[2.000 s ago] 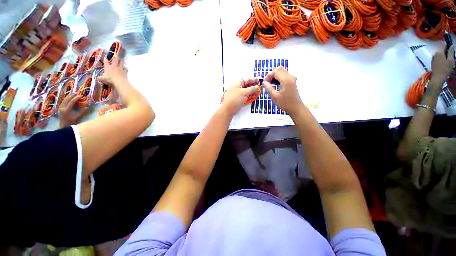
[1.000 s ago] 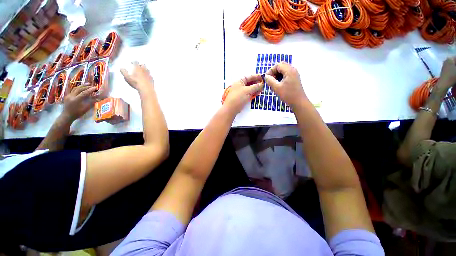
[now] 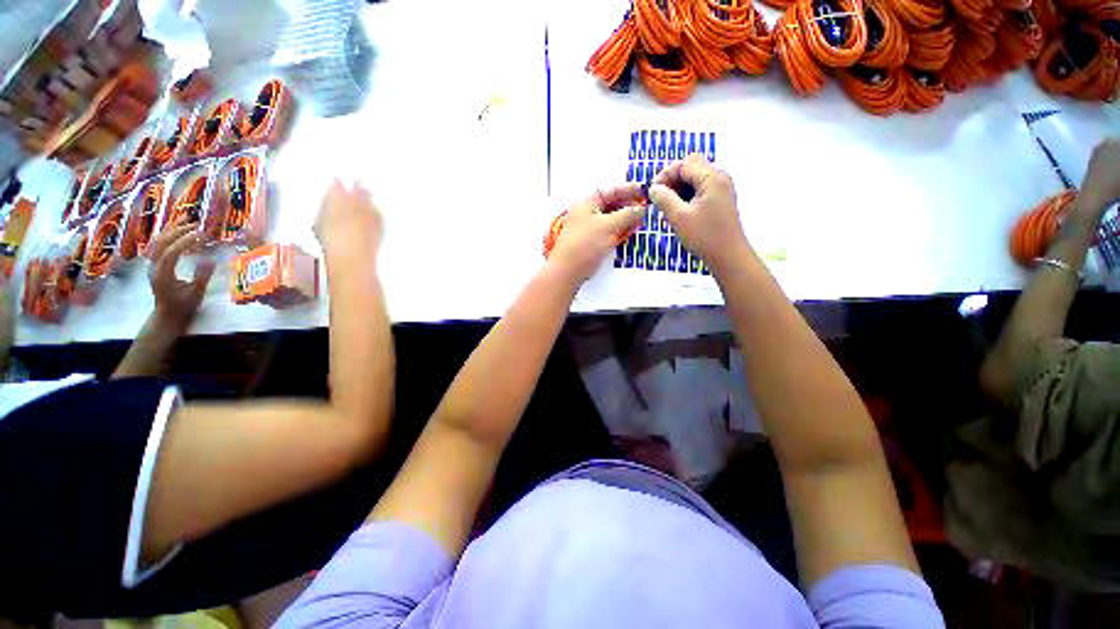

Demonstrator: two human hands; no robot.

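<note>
My left hand (image 3: 595, 230) is closed on a coiled orange cable (image 3: 555, 234), mostly hidden under the palm. A small black cable end (image 3: 647, 192) shows between the fingertips of both hands. My right hand (image 3: 700, 209) has thumb and forefinger pinched at that black end; whether a label is between them is too small to tell. The label sheet (image 3: 663, 252), white with rows of dark strips, lies flat on the white table beneath and between my hands, partly covered by them.
A pile of orange coils (image 3: 847, 49) lies at the far side. At left, a neighbour's hands are near clear trays of coils (image 3: 184, 197) and orange printed cards (image 3: 275, 273). Stacked clear trays (image 3: 322, 55) stand behind. A right neighbour's arm is beside another coil (image 3: 1042, 226).
My hands stay together at the black end with only slight shifts. The left neighbour's hands have moved back from the trays, uncovering the orange cards.
</note>
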